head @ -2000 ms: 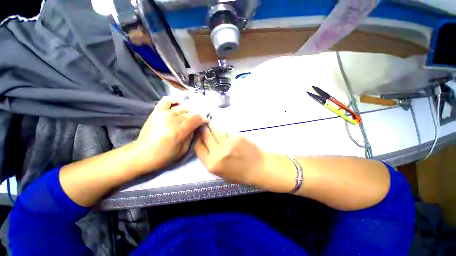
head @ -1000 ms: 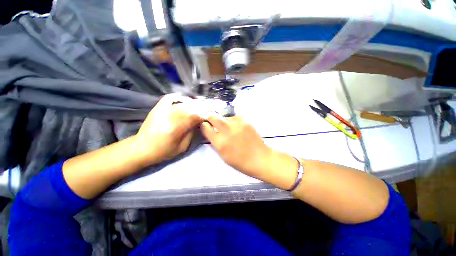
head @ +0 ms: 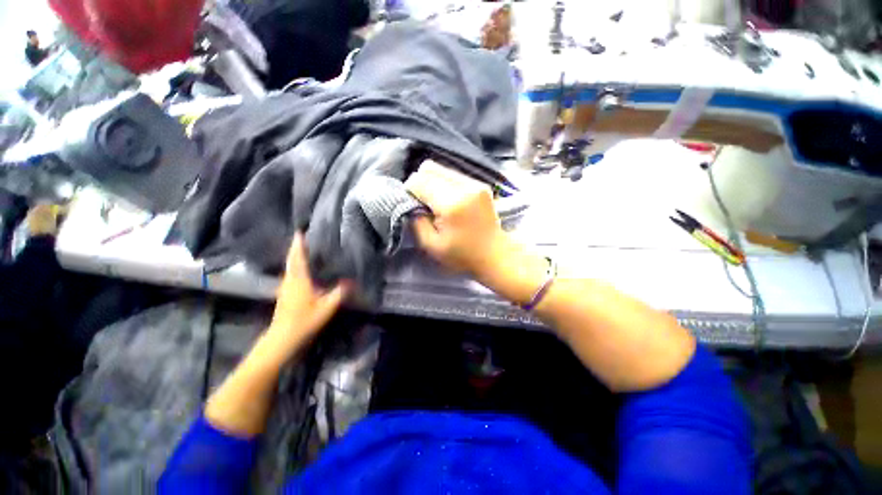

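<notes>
A large mass of dark grey cloth (head: 261,184) lies bunched on the white table, left of the sewing machine's needle area (head: 573,150). My right hand (head: 455,218) pinches the cloth near a lighter, finely textured grey band (head: 385,205). My left hand (head: 308,300) is at the cloth's lower front edge, thumb apart from the fingers; it is blurred and its fingertips are partly hidden, so its hold cannot be told.
Snips (head: 711,237) with black blades and red and yellow handles lie right of the needle, beside a tan-orange handle (head: 771,242). A thin cord (head: 752,290) hangs near them. A grey machine part (head: 126,140) stands at far left. Grey garments (head: 145,387) hang below the table edge.
The view has swung left. My hands have moved left from the needle area and apart from each other. The grey cloth is now bunched in front, with the textured band showing.
</notes>
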